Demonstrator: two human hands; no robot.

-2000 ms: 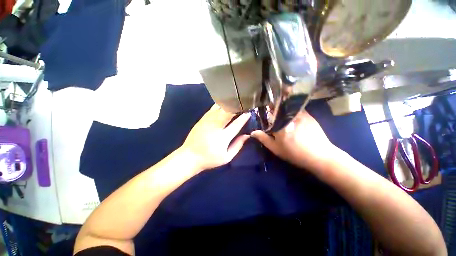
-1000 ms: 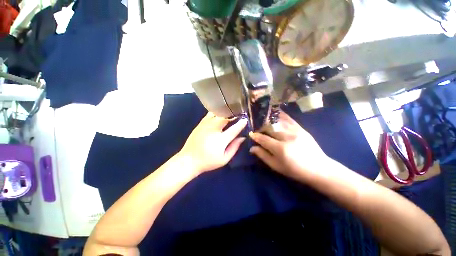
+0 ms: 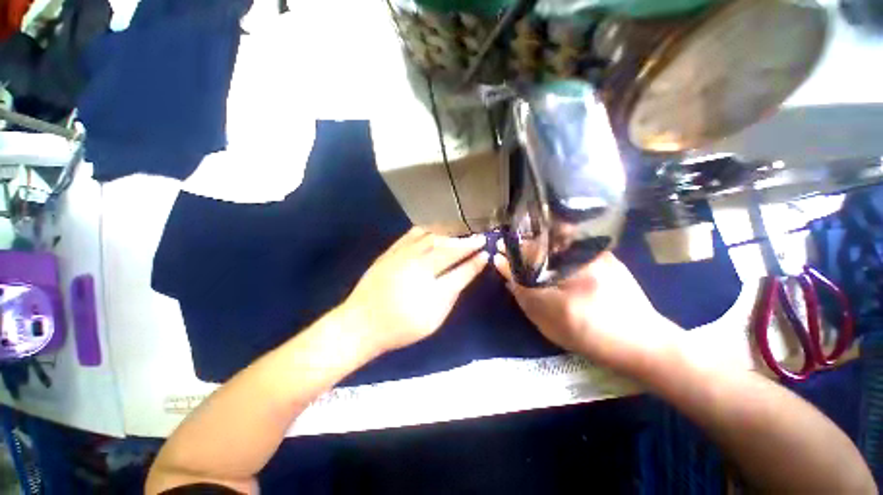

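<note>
A dark navy garment panel (image 3: 281, 261) lies on the white table under the sewing machine head (image 3: 455, 184). My left hand (image 3: 411, 285) lies on the panel left of the needle area, its fingertips at a small navy piece (image 3: 494, 242). My right hand (image 3: 581, 305) is on the cloth right of the needle, its fingers partly hidden behind the chrome guard (image 3: 576, 174). The fingertips of both hands nearly meet at the presser foot. The needle is hidden. I cannot tell whether either hand grips the cloth.
Red-handled shears (image 3: 804, 324) lie at the right. A gold-rimmed dial (image 3: 731, 77) is on the machine. Navy cut panels (image 3: 165, 87) lie at the upper left. A purple box (image 3: 27, 305) and a narrow purple bar (image 3: 86, 319) are at the far left.
The panel has moved away from me, and the table's front edge with ruler markings now shows below it. Both hands stay near the needle. The camera view has also shifted.
</note>
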